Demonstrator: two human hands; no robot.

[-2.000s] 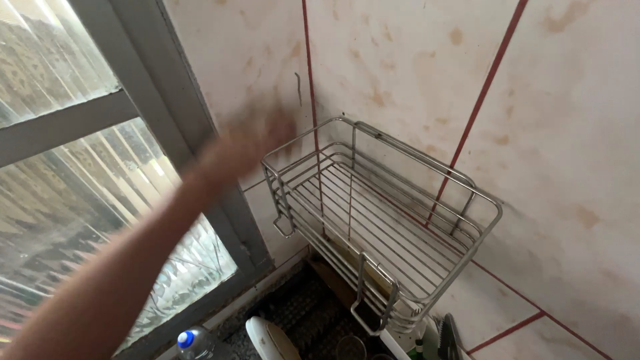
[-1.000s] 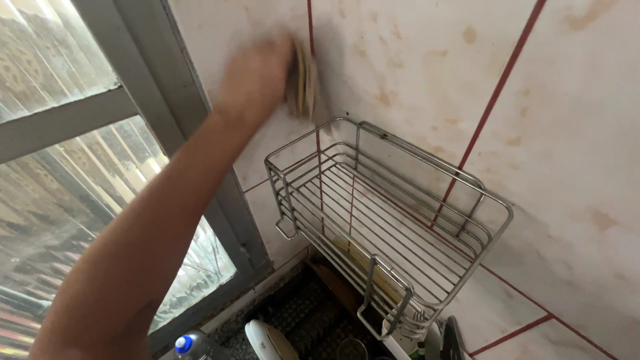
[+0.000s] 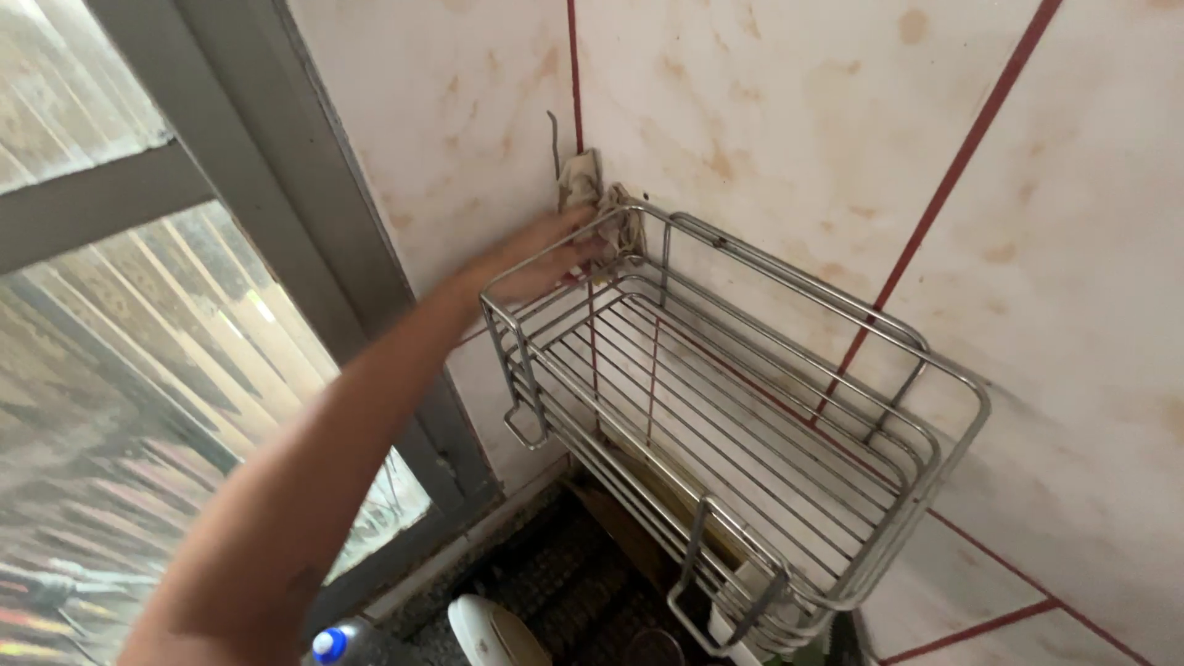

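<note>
My left hand reaches into the corner of the tiled wall, behind the near-left end of a metal wire basket. It holds a crumpled beige cloth against the tiles, just beside the basket's upper corner. The fingers are partly hidden by the cloth and the wire rim. The basket is fixed on the wall and holds nothing that I can make out. A thin bent wire sticks up along the wall just left of the cloth. My right hand is not in view.
A grey-framed window with ribbed glass stands on the left. Below the basket are a bottle with a blue cap, a white oval object and a dark ridged surface. Red grout lines cross the stained tiles.
My left hand with the cloth has moved down the corner from above the basket to beside its upper rim. The thin wire, hidden one second ago, shows again.
</note>
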